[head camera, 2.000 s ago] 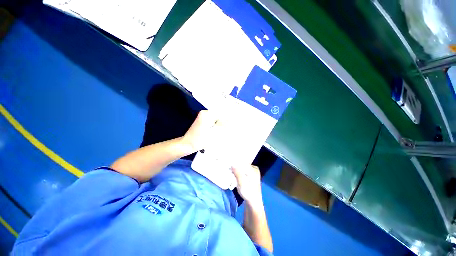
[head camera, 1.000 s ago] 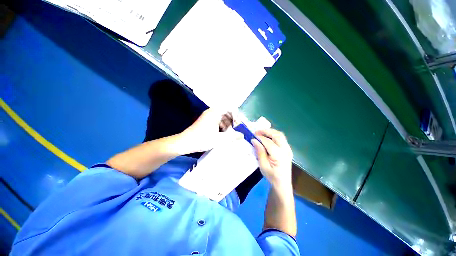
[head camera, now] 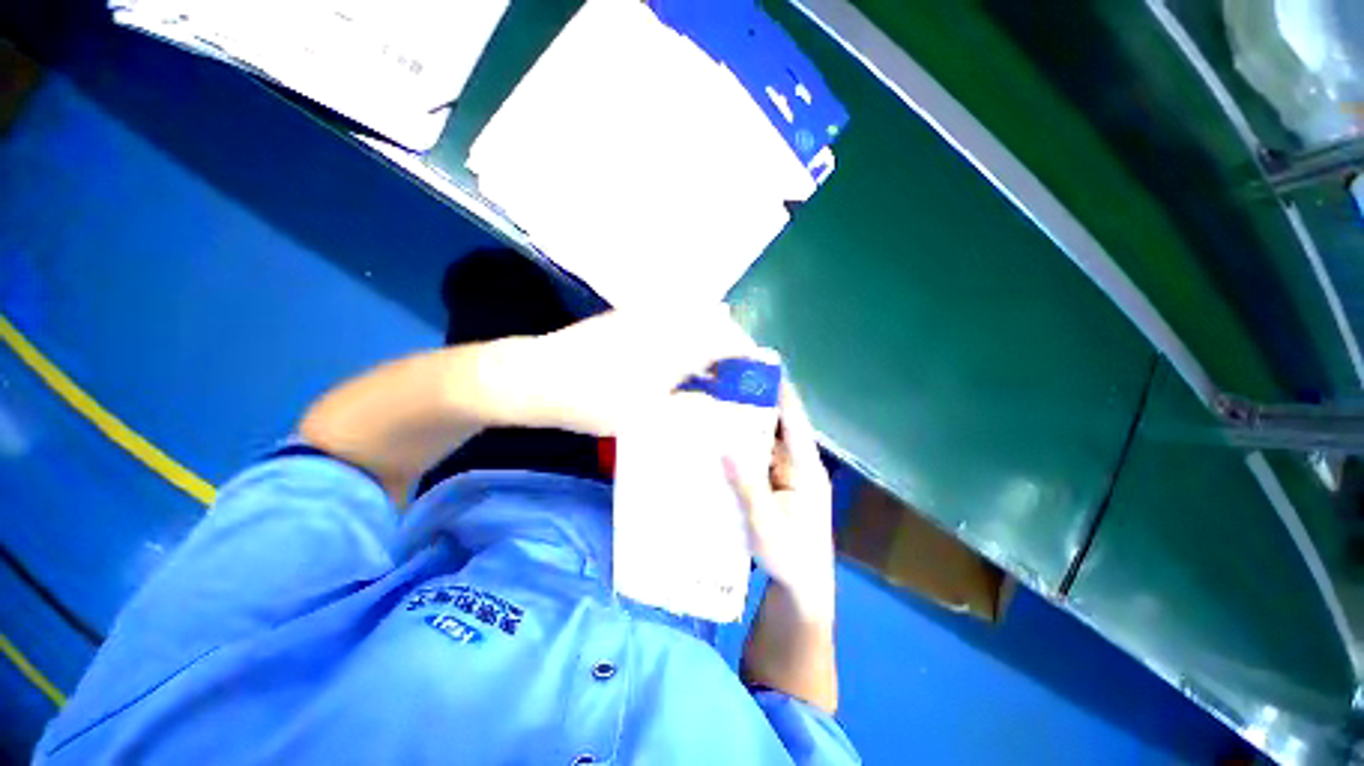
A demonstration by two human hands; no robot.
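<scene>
A white folding carton (head camera: 681, 516) with a blue top band is upright between both hands over my lap. My left hand (head camera: 643, 367) lies across its top end beside the blue band; its fingers are overexposed and hard to make out. My right hand (head camera: 785, 494) grips the carton's right side, thumb on the front face. A fanned pile of flat carton blanks (head camera: 636, 165), white with blue top strips, lies on the green bench just beyond my left hand.
A larger stack of blanks (head camera: 352, 53) lies at the upper left. A pale metal rail (head camera: 1017, 195) separates the green bench (head camera: 942, 344) from the conveyor (head camera: 1107, 120). A clear plastic bag (head camera: 1294, 68) is at the upper right. A brown cardboard box (head camera: 920, 554) is below the bench edge.
The carton has turned more upright, and its blue band now faces up at the top. My left hand has moved over the top end. My right hand has moved down and slightly left.
</scene>
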